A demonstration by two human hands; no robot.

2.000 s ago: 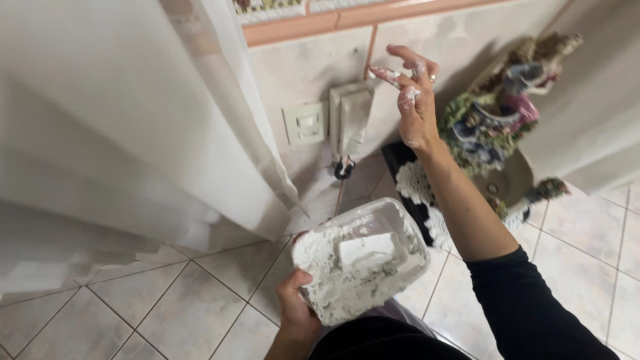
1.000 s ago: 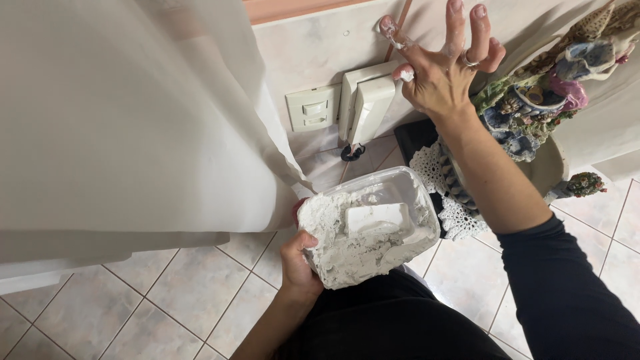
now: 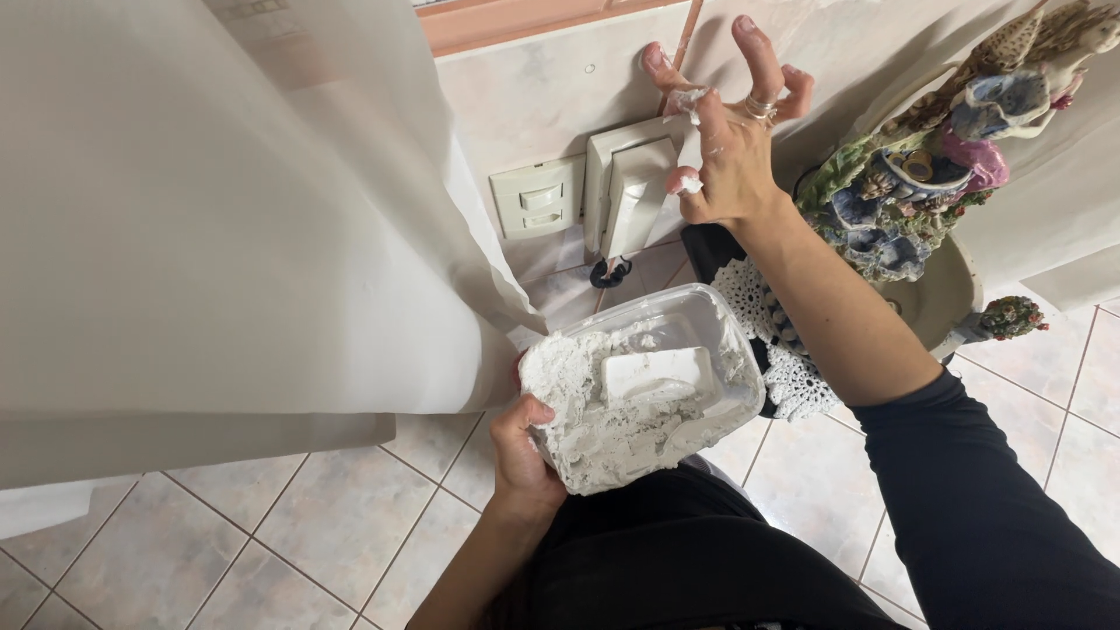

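Observation:
My left hand (image 3: 525, 451) grips the lower left side of a clear plastic tub (image 3: 739, 350), thumb over its rim. White paste (image 3: 604, 437) coats much of the tub's inside, and a white rectangular piece (image 3: 656, 376) lies on the paste. At the tiled wall (image 3: 560, 96), my right hand (image 3: 735, 131) is raised with its fingers spread and bent, white paste on several fingertips and a ring on one finger. It holds nothing; one fingertip is near or on the wall by a tile joint. Whether it touches cannot be told.
A white curtain (image 3: 262, 262) hangs at the left. A wall switch plate (image 3: 538, 199) and a cream box-shaped fixture (image 3: 634, 188) are on the wall below my right hand. At the right, a ceramic fountain-like ornament (image 3: 927, 175) stands near crocheted doilies (image 3: 796, 385), above a tiled floor (image 3: 315, 516).
My right hand has gone from raised with a pointing finger to fingers spread close at the wall. The tub stays in my left hand. The view has shifted nearer the wall.

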